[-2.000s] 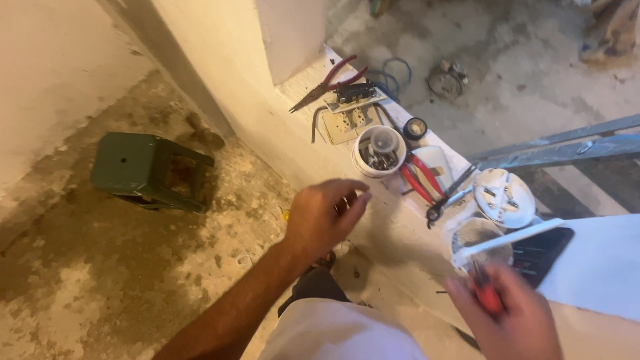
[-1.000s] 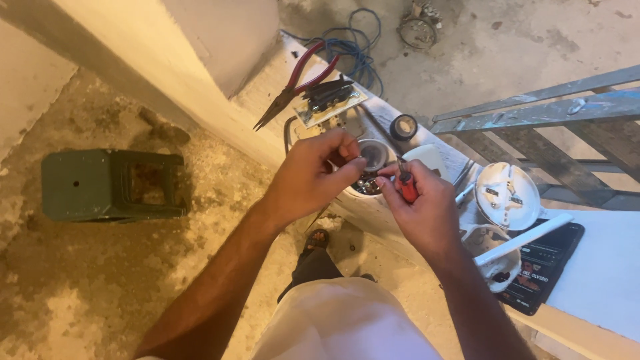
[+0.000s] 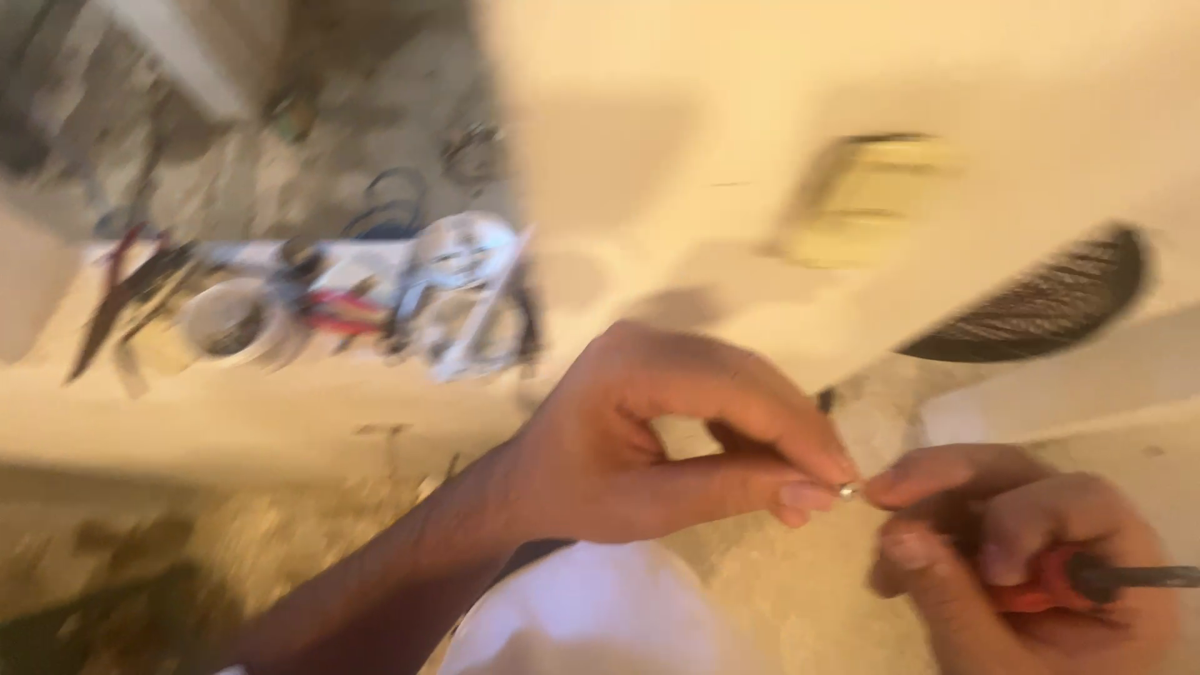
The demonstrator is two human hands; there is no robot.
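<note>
Between the thumb and index finger of my left hand (image 3: pixel 684 431) is a tiny shiny metal piece (image 3: pixel 848 490), perhaps a screw; blur hides its exact kind. My right hand (image 3: pixel 1022 553) has its index fingertip close beside that piece. Curled in the right palm is a red-handled screwdriver (image 3: pixel 1041 581), its dark shaft pointing right. Left of my hands, on a ledge, stands a white tub (image 3: pixel 230 323) of small parts. Red-handled pliers (image 3: pixel 117 291) lie at its left, and a red-handled tool (image 3: pixel 347 312) at its right.
A round white fitting (image 3: pixel 466 246) and a white strip (image 3: pixel 487 305) lie on the ledge (image 3: pixel 281 394). Blue cable (image 3: pixel 394 206) is on the floor behind. On the wall at right are a yellowish outlet or switch plate (image 3: pixel 867 202) and a dark, textured curved object (image 3: pixel 1041 300).
Both hands have left the tub of small parts, and a tiny metal piece now shows at the left fingertips. The view has swung strongly to the right, toward the wall.
</note>
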